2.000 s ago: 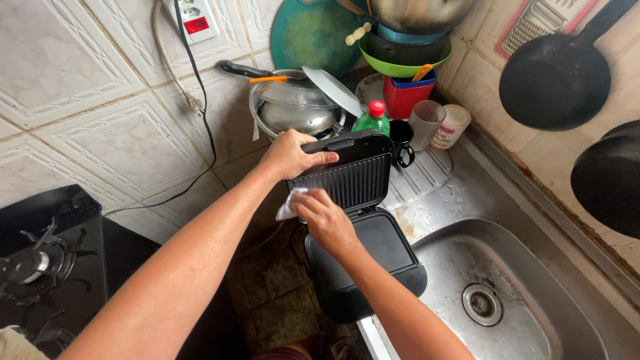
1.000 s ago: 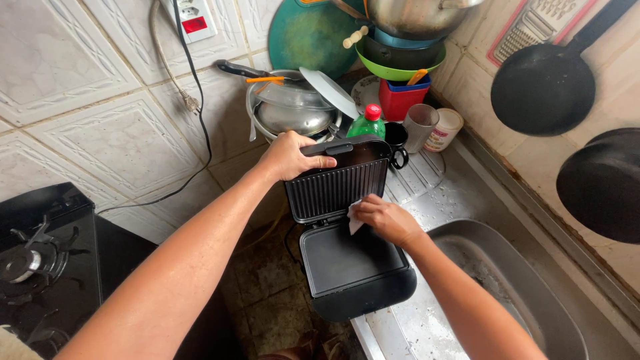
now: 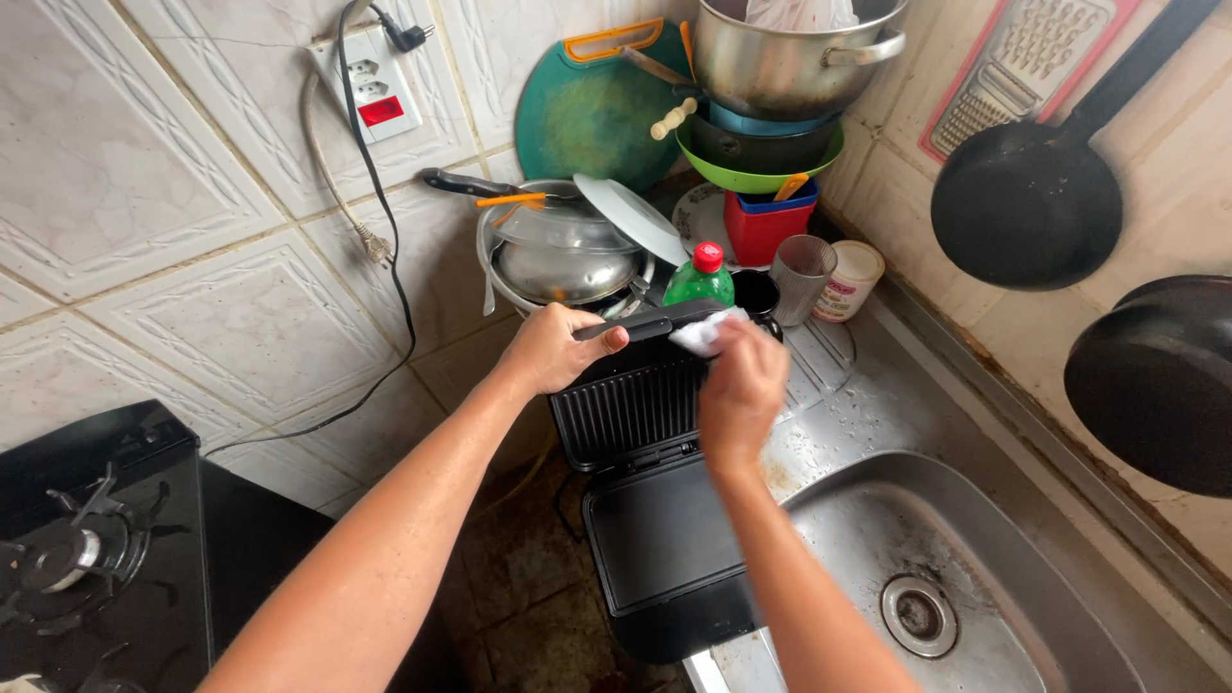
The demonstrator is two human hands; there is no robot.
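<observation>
A black electric contact grill (image 3: 664,529) lies opened up at the left edge of the steel sink counter, its ribbed upper plate (image 3: 630,414) raised and its smooth lower plate facing up. My left hand (image 3: 558,351) grips the rim of the raised lid, thumb on the near side. Pinched in my right hand (image 3: 746,385), a crumpled white cloth or paper (image 3: 707,330) touches the lid's top edge, right of the handle. My right hand and forearm hide part of both plates.
The sink basin (image 3: 924,539) is at right. Behind the grill stand a green bottle (image 3: 701,279), a glass (image 3: 802,279), a dish rack with a pan (image 3: 568,260) and stacked pots (image 3: 789,67). A gas stove (image 3: 106,549) is left; black pans (image 3: 1025,207) hang at right.
My right hand has moved with the white cloth or paper from the hinge area between the plates up to the lid's top edge. My left hand still holds the lid.
</observation>
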